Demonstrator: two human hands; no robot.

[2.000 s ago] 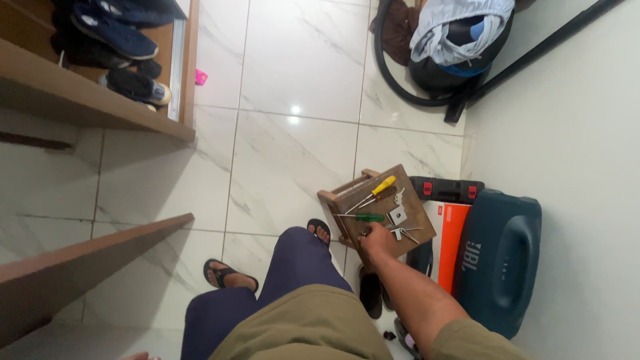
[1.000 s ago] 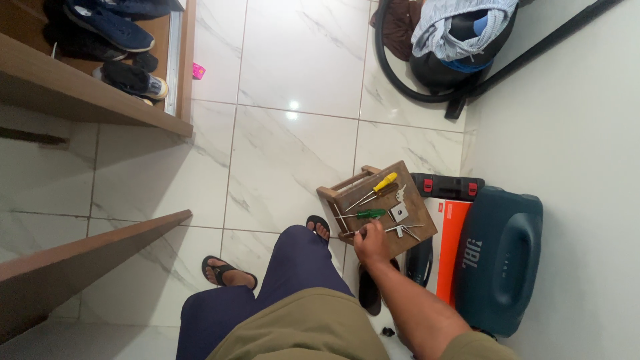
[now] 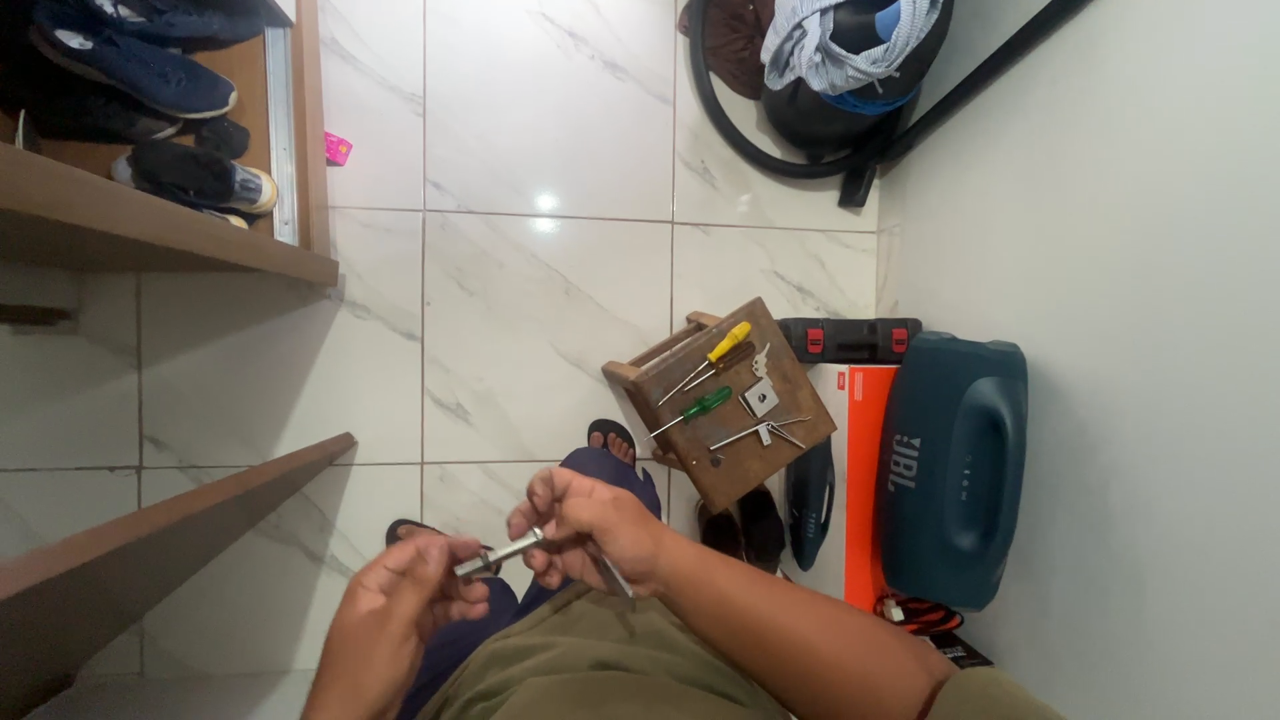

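A small metal latch part point(image 3: 500, 553) spans the gap between my two hands above my lap. My left hand point(image 3: 415, 585) grips its lower left end with fingertips. My right hand point(image 3: 590, 525) pinches its other end, and a thin grey piece point(image 3: 614, 578) sticks out below that palm. On a wooden stool point(image 3: 780, 440) to the right lie a yellow-handled screwdriver point(image 3: 728, 343), a brown-handled screwdriver point(image 3: 733, 358), a green-handled screwdriver point(image 3: 708, 402), a square metal plate point(image 3: 760, 398), a notched metal piece point(image 3: 761, 362) and a thin metal mechanism point(image 3: 765, 433).
A dark blue JBL speaker point(image 3: 950, 470), an orange and white box point(image 3: 868, 480) and a black case point(image 3: 850, 340) stand right of the stool. A vacuum cleaner point(image 3: 845, 115) is at the upper right. Shoes point(image 3: 135, 65) fill a cabinet point(image 3: 170, 225); a wooden door point(image 3: 180, 520) juts in below.
My right hand has moved from the stool to over my lap, and my left hand has come into view. Both now hold the metal part.
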